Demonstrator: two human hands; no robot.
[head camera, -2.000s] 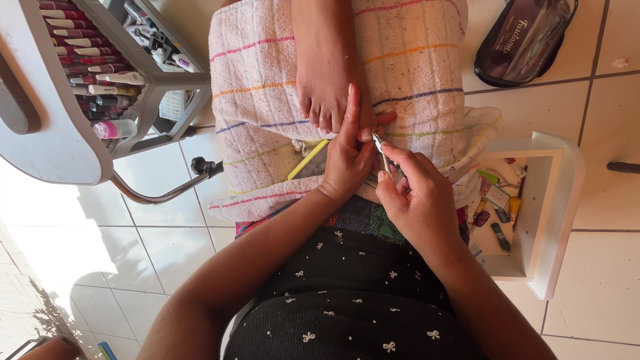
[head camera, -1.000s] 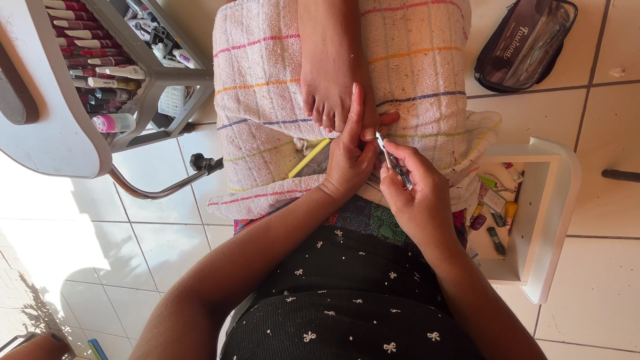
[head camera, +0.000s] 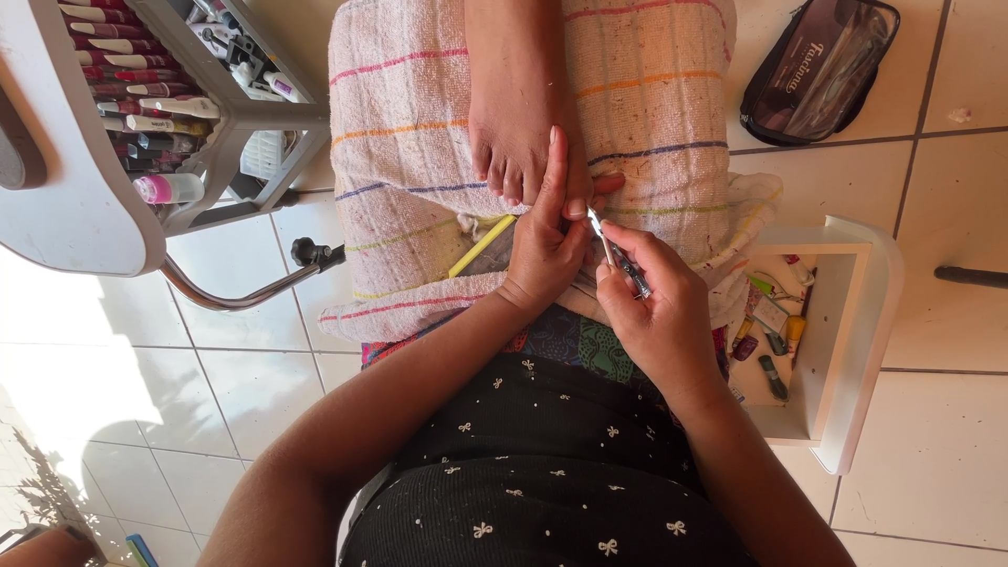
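A person's bare foot (head camera: 524, 102) rests on a striped terry towel (head camera: 402, 87) laid over my lap, toes toward me. My left hand (head camera: 543, 244) grips the foot's big toe, with the index finger stretched along the top of the foot. In my right hand (head camera: 654, 291) is a pair of metal cuticle nippers (head camera: 618, 252), its tip at the big toe's nail edge. Whether the jaws touch the skin is too small to tell. A yellow stick-like tool, perhaps a nail file (head camera: 482, 246), lies on the towel left of my left hand.
At the left stands a grey rack of nail polish bottles (head camera: 150, 75) beside a white tabletop (head camera: 71, 173) and a curved metal bar (head camera: 236, 299). An open white drawer (head camera: 854, 339) with small bottles is at the right. A dark clear-windowed pouch (head camera: 819, 71) lies on the tiled floor.
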